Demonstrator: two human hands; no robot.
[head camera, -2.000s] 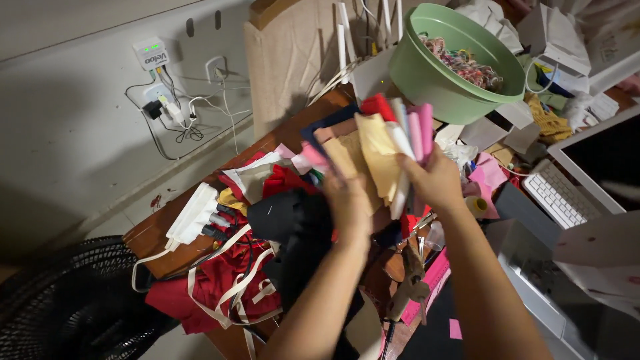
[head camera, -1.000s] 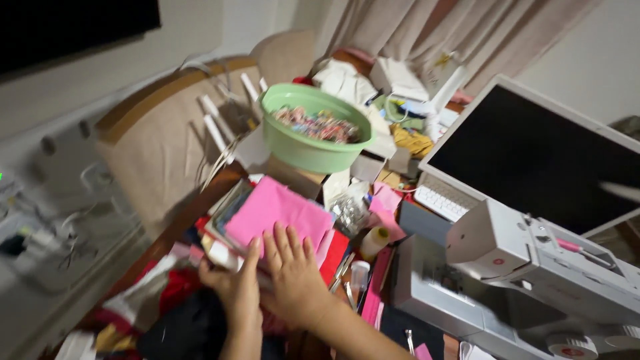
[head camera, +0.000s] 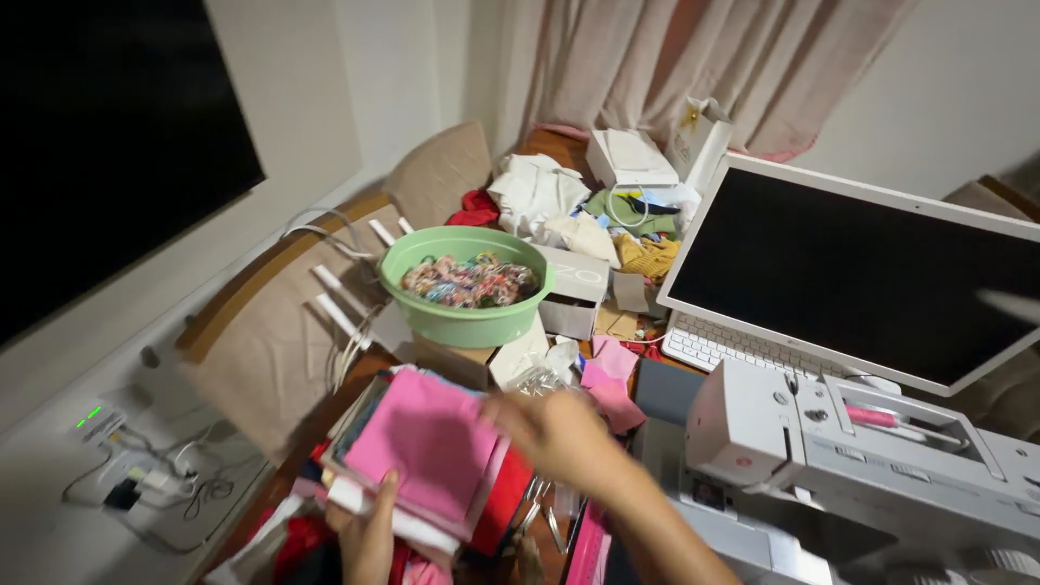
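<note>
A stack of folded cloth pieces, with a pink piece of cloth (head camera: 426, 443) on top, lies tilted on the wooden table. At its near left edge my left hand (head camera: 367, 524) grips the stack, thumb over the pink cloth and fingers out of sight underneath. Above the stack's right edge is my right hand (head camera: 548, 431), blurred, its fingertips close to the pink cloth's upper right corner; whether it touches or holds anything is unclear. Red cloth (head camera: 505, 500) sticks out from under the stack on the right. White cloth (head camera: 406, 520) shows along the near edge.
Behind the stack, a green plastic basin (head camera: 467, 321) of tangled yarn or thread scraps rests on a cardboard box. To the right stand a white sewing machine (head camera: 821, 455), a white monitor (head camera: 861, 268) and a keyboard (head camera: 723, 349). A chair (head camera: 268, 357) borders the table's left side.
My right hand has moved from the pink cloth's near edge to beyond its right side. My left hand has closed on the stack's near left edge. The view has swung right since the earliest frame.
</note>
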